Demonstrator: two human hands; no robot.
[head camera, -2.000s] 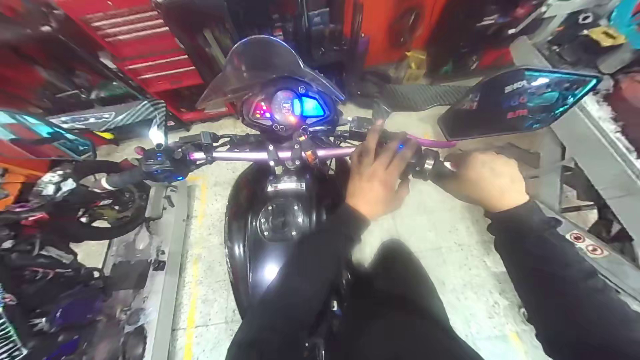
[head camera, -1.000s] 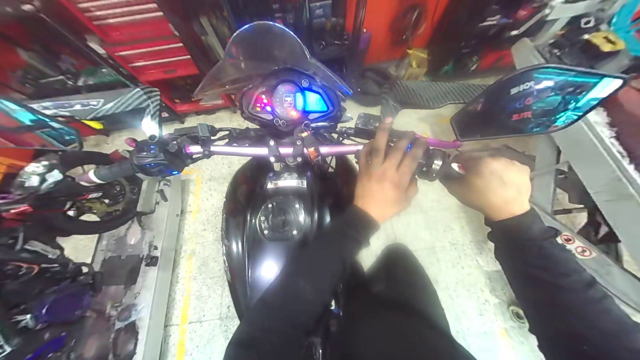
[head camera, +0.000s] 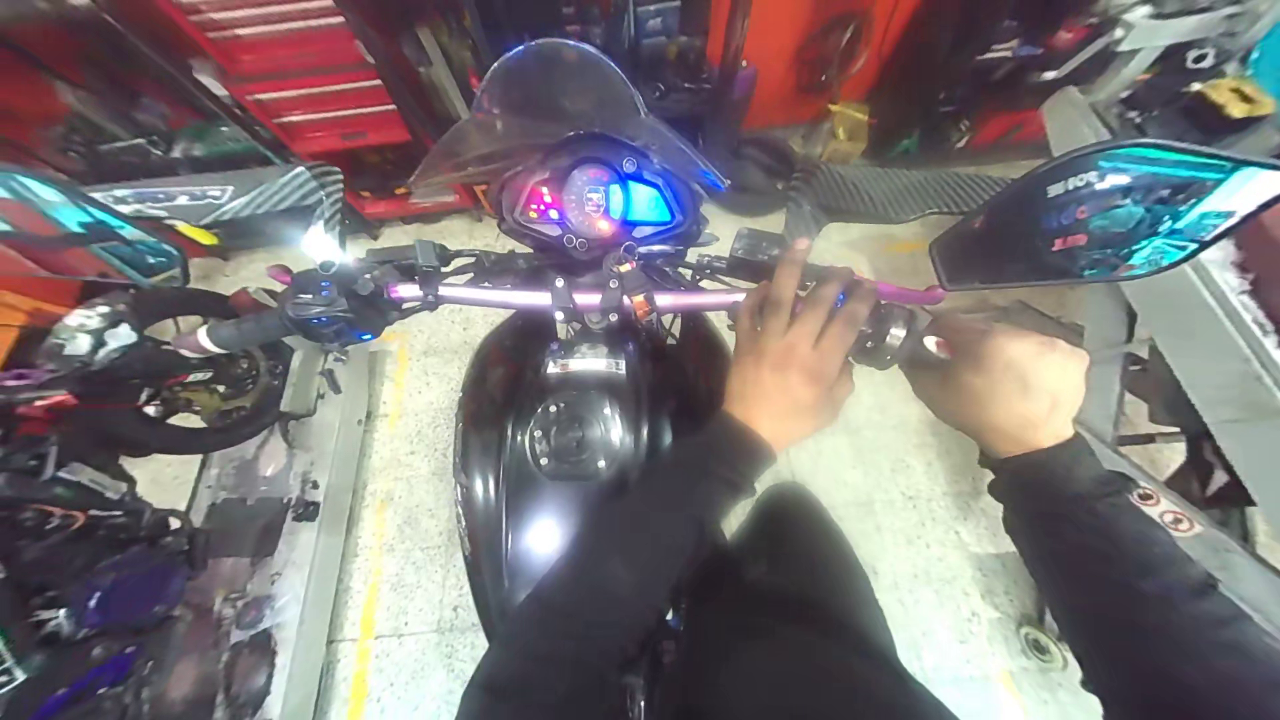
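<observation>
My left hand (head camera: 797, 360) lies over the motorcycle's right switch housing, just inboard of the right grip, fingers spread; what its fingertips touch is partly hidden. My right hand (head camera: 1005, 380) is closed around the right handlebar grip, which it mostly covers. The purple metallic handlebar (head camera: 500, 296) runs across the view to the left grip (head camera: 245, 335) and its switch housing (head camera: 335, 307). Behind the bar the instrument cluster (head camera: 593, 200) is lit red and blue. A purple brake lever (head camera: 908, 292) shows in front of my hands. The black fuel tank (head camera: 500, 400) lies below the bar.
A clear windscreen (head camera: 560, 85) rises above the cluster. Mirrors stand at the right (head camera: 1090, 215) and left (head camera: 85, 225). A metal lift rail (head camera: 325, 520) and another motorcycle's wheel (head camera: 215, 370) are at left. A red tool chest (head camera: 310, 80) stands ahead, a grey metal frame (head camera: 1200, 350) at right.
</observation>
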